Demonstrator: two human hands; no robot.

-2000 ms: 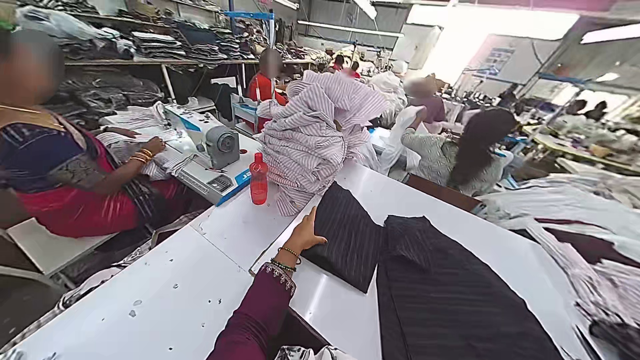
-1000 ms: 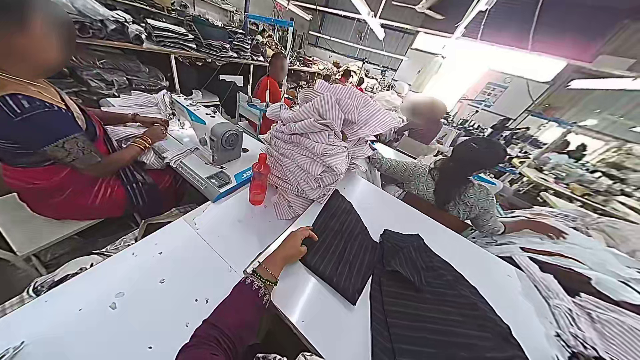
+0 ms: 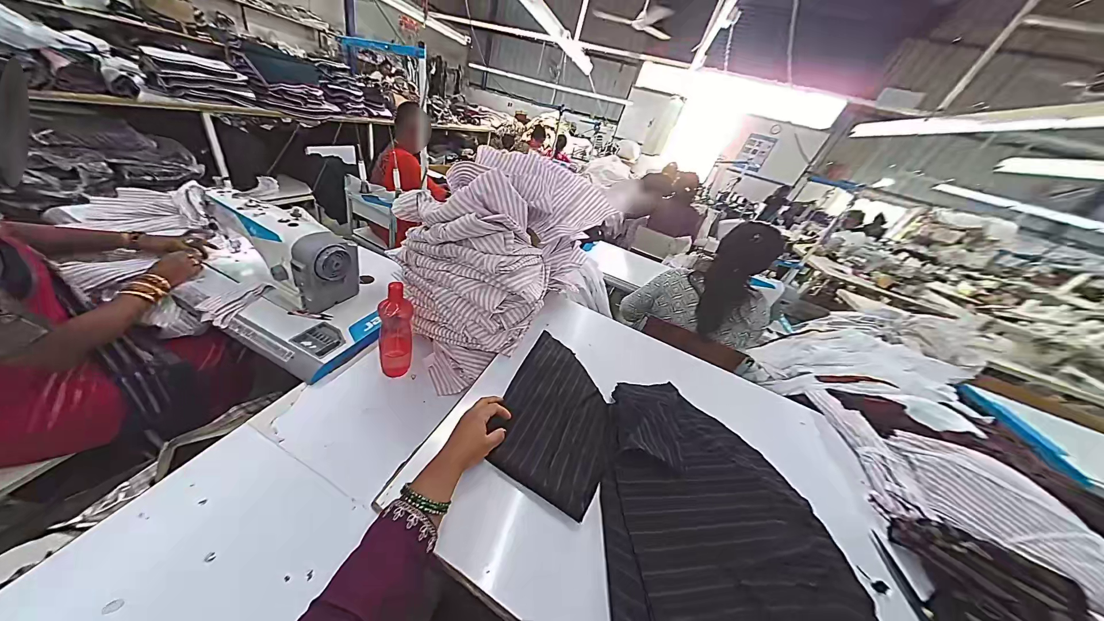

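My left hand (image 3: 473, 438), below a purple sleeve and beaded bracelets, rests at the left edge of a dark striped fabric piece (image 3: 556, 427) on the white table (image 3: 492, 552). Its fingertips touch the cloth; whether they pinch it I cannot tell. Right beside that piece lies a larger dark striped fabric piece (image 3: 724, 509), its top end folded over. My right hand is out of the frame. A red plastic bottle (image 3: 395, 336) stands beyond my left hand, next to a tall heap of pink-and-white striped fabric (image 3: 492, 259).
At the left a co-worker's hands (image 3: 172, 263) are at a sewing machine (image 3: 289, 250). Another person (image 3: 733, 285) sits past the table's far edge. White and striped cloth (image 3: 992, 483) lies at the right, with a dark patterned bundle (image 3: 983, 569) near the lower right corner.
My left hand stays at the left edge of the smaller dark piece, its fingers now more curled than two seconds ago. The seated person beyond the table has drawn an outstretched arm back from the right-hand cloth.
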